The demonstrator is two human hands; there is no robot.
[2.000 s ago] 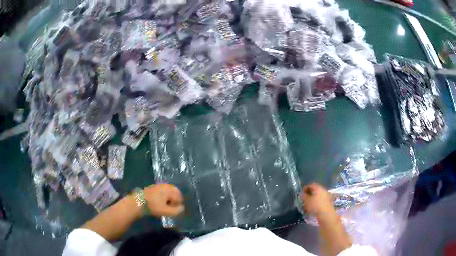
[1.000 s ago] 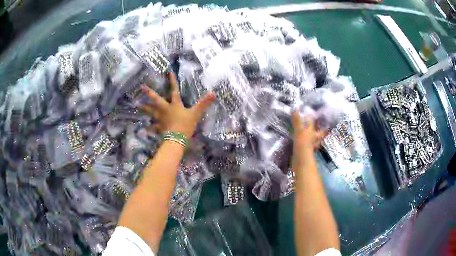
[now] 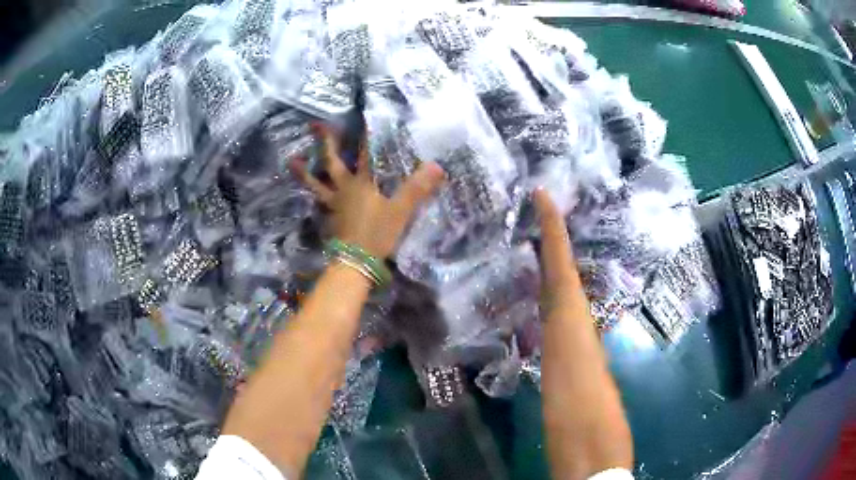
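Observation:
A large heap of bagged circuit board modules (image 3: 122,262), whitish and crinkly with dark rows of spots, covers the back and left of the dark green table. My left hand (image 3: 361,202), with a green band at the wrist, is spread with fingers apart on the middle of the heap. My right hand (image 3: 552,211) reaches into the heap's right part; its fingers are mostly hidden, so its grip cannot be told. The flat clear container (image 3: 422,450) shows only partly at the bottom edge, between my forearms.
A filled flat pack of dark modules (image 3: 777,272) lies at the right. A long pale strip (image 3: 774,101) lies behind it near the table's far right. Shiny clear plastic (image 3: 741,455) lies along the lower right edge, beside a purple-grey area.
Both hands have moved from beside the clear container forward onto the heap. Over the last second my left hand shifted slightly right and the heap's bags shifted.

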